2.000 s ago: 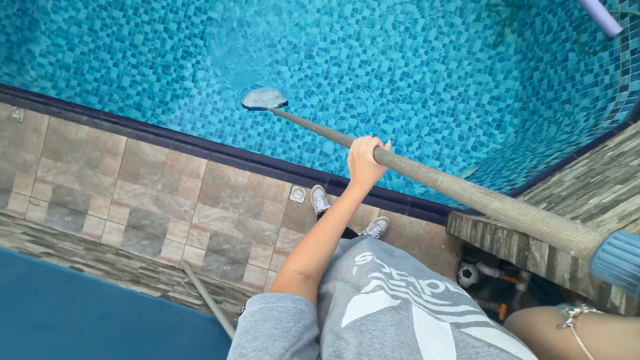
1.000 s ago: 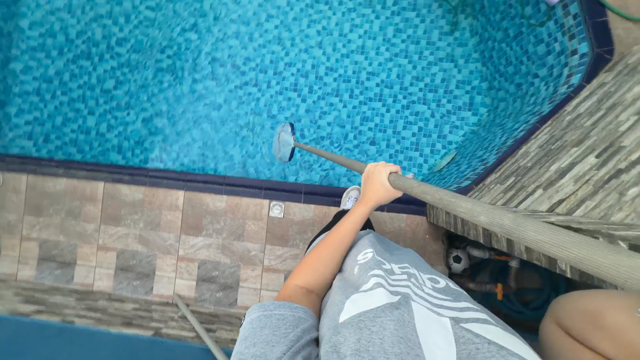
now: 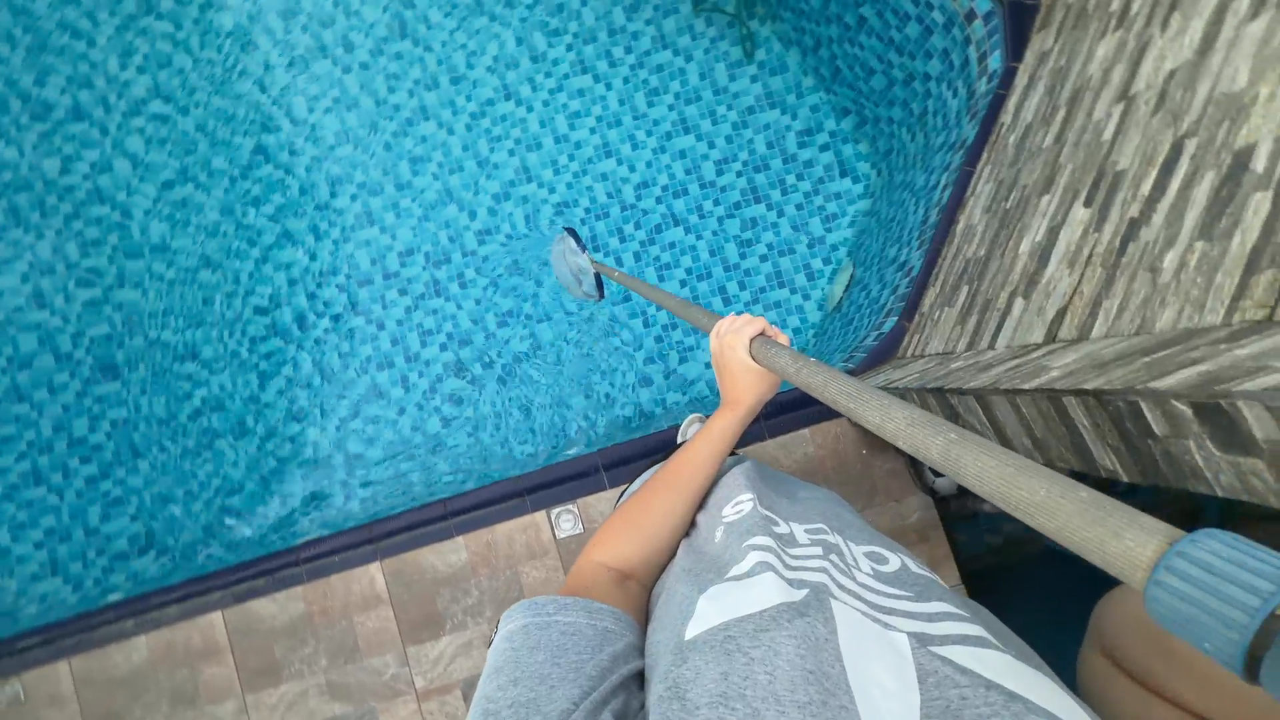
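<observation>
My left hand (image 3: 744, 350) is closed around a long ribbed grey pole (image 3: 930, 435), near the pool's edge. At the pole's far end is a skimmer net (image 3: 578, 265) with pale mesh and a dark blue rim, in the pool water (image 3: 400, 200). The pole runs down to the right, to a ribbed blue collar (image 3: 1212, 595). Part of my bent right arm (image 3: 1140, 650) shows below the collar at the lower right; my right hand is outside the frame.
Dark blue coping (image 3: 520, 492) borders the tiled deck (image 3: 480, 580), where a square drain cover (image 3: 566, 520) is set. A stone-clad wall (image 3: 1130, 200) stands at the right. Beside it, a ball (image 3: 938, 482) lies in a dark recess. A pale leaf-like thing (image 3: 840, 284) is near the pool's side.
The net came toward the pool's edge, then moved farther out over the last second. Its rim has turned since the first frame. My left hand stays on the pole. The view has tilted.
</observation>
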